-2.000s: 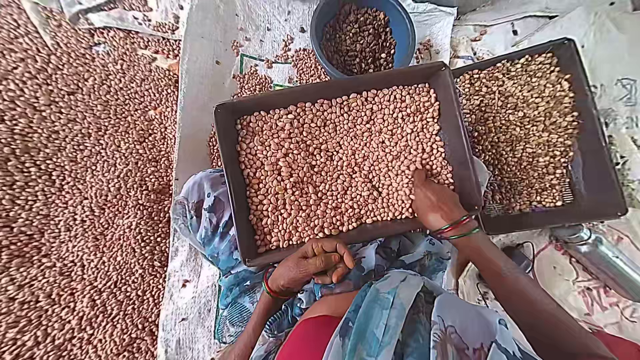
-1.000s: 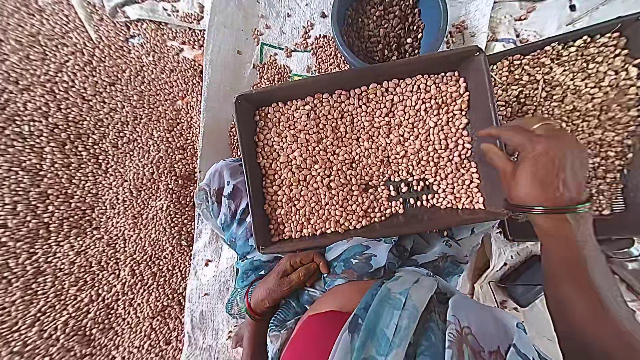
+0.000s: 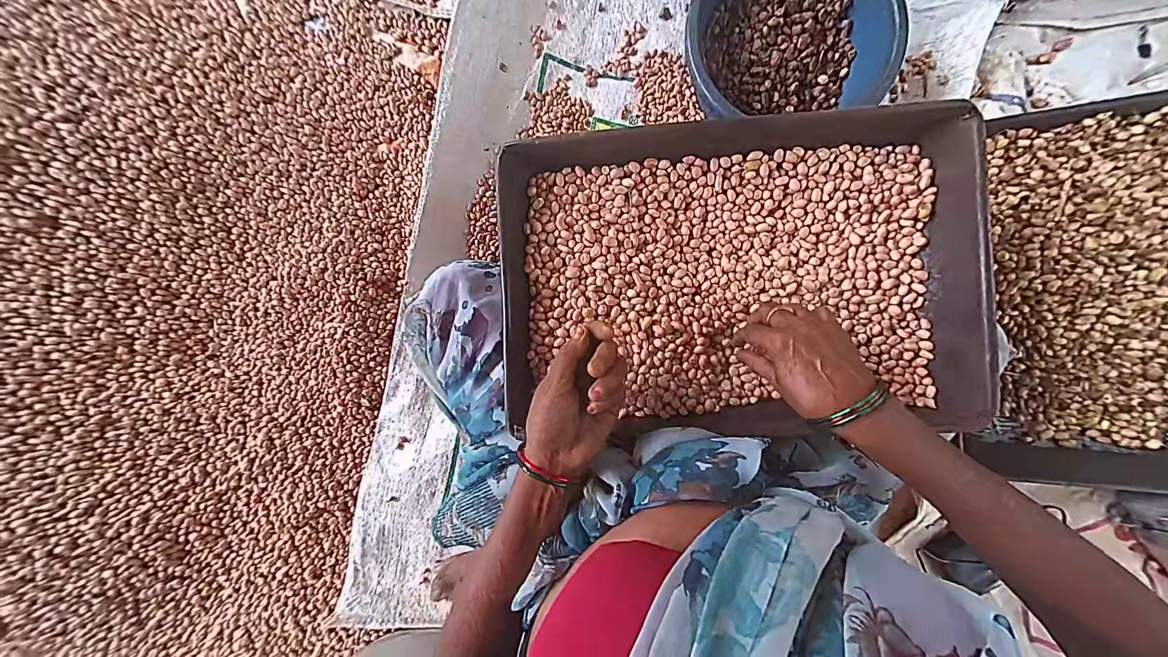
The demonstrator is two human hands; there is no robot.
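A dark rectangular tray (image 3: 967, 274) filled with pinkish shelled peanuts (image 3: 693, 237) rests over my lap. At its near left corner is my left hand (image 3: 579, 397), palm turned up and fingers curled over the near edge; whether something lies in its fingers cannot be made out. My right hand (image 3: 798, 356) reaches over the near right part of the tray, its bent fingertips touching the peanuts. It wears a ring and green bangles, and its fingertips are partly hidden.
To the right stands a second dark tray (image 3: 1068, 465) of browner kernels. A blue basin (image 3: 881, 55) with dark kernels is behind the first tray. A large heap of peanuts (image 3: 201, 319) spreads at the left beside a white woven sack (image 3: 388, 511), and small piles lie on the sacking.
My right hand has moved left from above the trays' adjoining edges to the peanuts. My left hand has risen from my lap to the near left part of the tray.
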